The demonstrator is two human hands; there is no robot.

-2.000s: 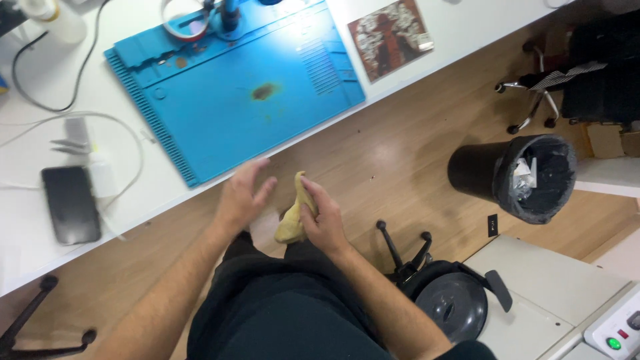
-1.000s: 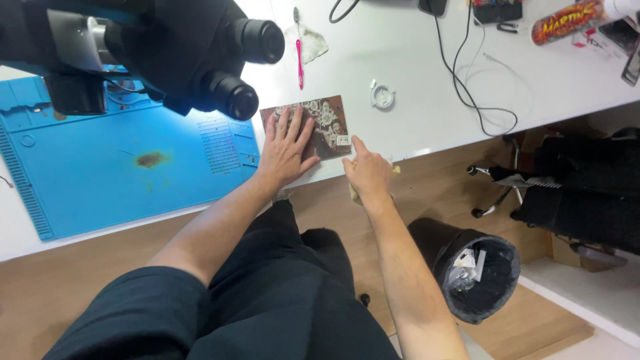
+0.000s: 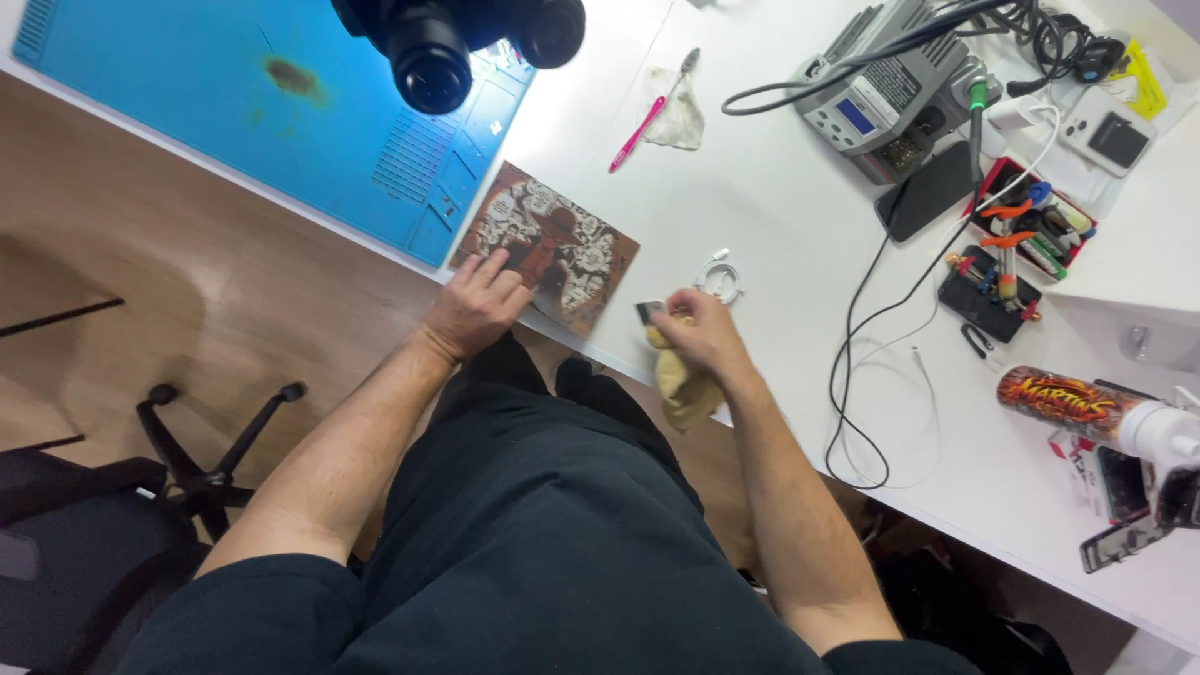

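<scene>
My left hand [image 3: 480, 302] rests on the lower left part of a printed mouse pad or card [image 3: 592, 251] with a hat-wearing figure, fingers apart. At the table's front edge my right hand [image 3: 696, 328] grips a yellowish cloth [image 3: 684, 386], which hangs over the edge, and a small dark and white flat piece [image 3: 647, 311] at the fingertips; what that piece is I cannot tell. A coiled white cable [image 3: 720, 279] lies just beyond my right hand.
On the left lie a blue silicone work mat [image 3: 328, 122] and, above it, microscope eyepieces [image 3: 431, 75]. A pink brush [image 3: 639, 133] rests partly on a crumpled wipe [image 3: 682, 112]. To the right are a soldering station [image 3: 867, 103], a black phone [image 3: 926, 192], black cables [image 3: 848, 328] and a bottle [image 3: 1069, 408].
The view has swung far to the right. My left hand, earlier near the cloth off the table, came onto the printed piece. The small flat piece on it one second ago is now in my right hand.
</scene>
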